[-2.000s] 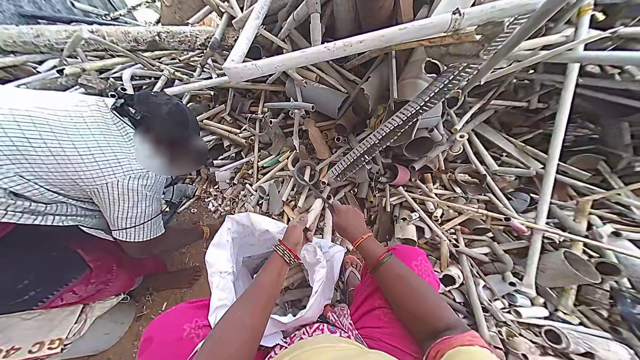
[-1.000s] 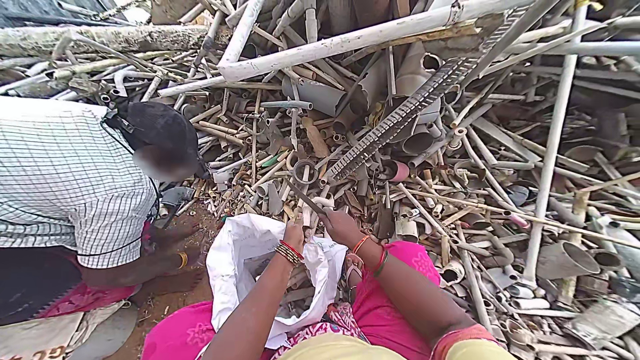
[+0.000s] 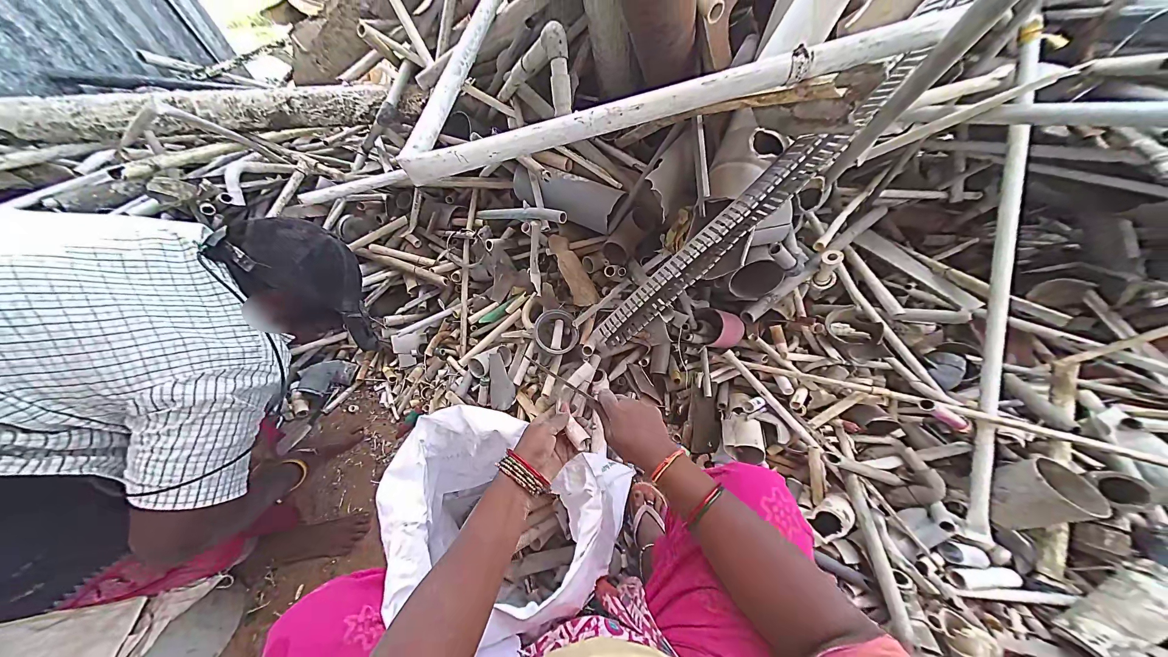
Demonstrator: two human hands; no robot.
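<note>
My left hand (image 3: 546, 444) holds a short piece of whitish plastic pipe (image 3: 577, 432) just above the rim of a white woven sack (image 3: 415, 493). Pipe pieces (image 3: 540, 558) lie inside the sack, between my forearms. My right hand (image 3: 631, 427) is closed on the end of a thin, dark, blade-like tool (image 3: 564, 381), which points up and left across the pipe pieces by my fingers. Both hands are close together over the sack's far edge. The exact grip of my fingers is partly hidden.
A heap of scrap plastic pipes (image 3: 794, 383) spreads ahead and right. A long white pipe (image 3: 675, 108) and a black slatted strip (image 3: 721, 242) lie across it. On the left, a person in a checked shirt (image 3: 137, 356) bends over bare soil (image 3: 342, 511).
The dark tool, angled up-left from my right hand a second ago, is now lower and flatter over the pipe pieces. The person at the left has shifted slightly.
</note>
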